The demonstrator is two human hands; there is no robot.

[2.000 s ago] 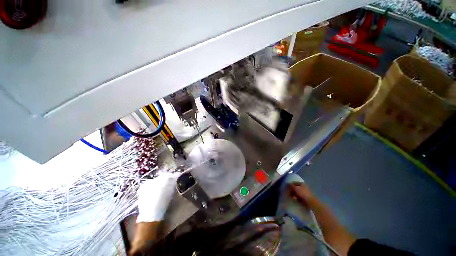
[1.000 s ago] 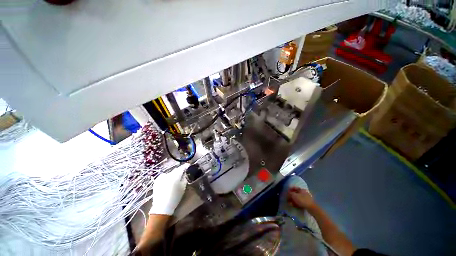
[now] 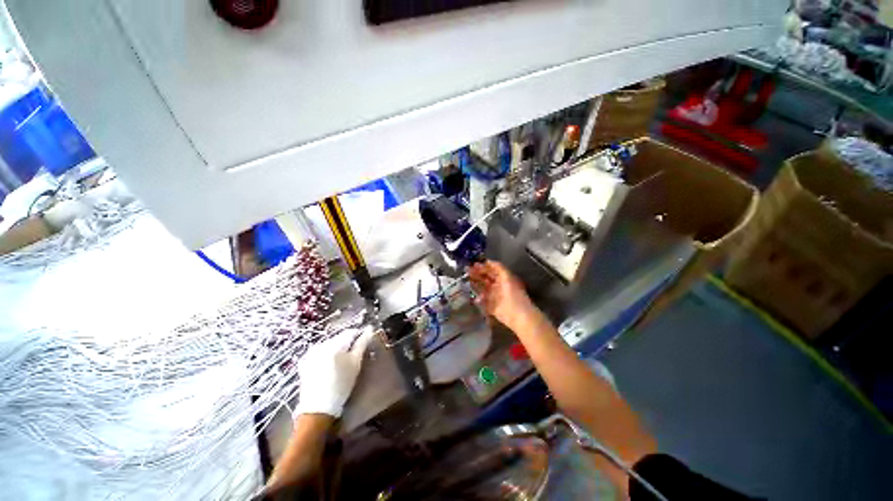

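Observation:
My left hand [image 3: 331, 372], in a white glove, is at the near-left side of the pale round disc [image 3: 460, 347], beside a small dark block [image 3: 399, 331]. Its fingertips are close together; whether they hold a cable is unclear. My right hand [image 3: 497, 294], bare, is over the disc's far-right edge with its fingers pinched. A thin white cable [image 3: 452, 290] appears to run from those fingers across the fixture toward the block. The disc is still and bears small metal posts and a short blue tube. Loose white cables [image 3: 147, 391] fan out at left, with dark red tips [image 3: 313, 284].
A white machine cover [image 3: 441, 88] spans the top. A yellow-and-black strip [image 3: 343, 235] stands behind the disc. The green button [image 3: 487, 375] is in front; the red button [image 3: 518, 351] is partly behind my right arm. A metal chute [image 3: 627, 264] and cartons [image 3: 808, 230] are at right.
My right hand has moved from low at the right up and left over the disc. The disc, blurred two seconds ago, is now still. The head view has shifted, showing more of the cover.

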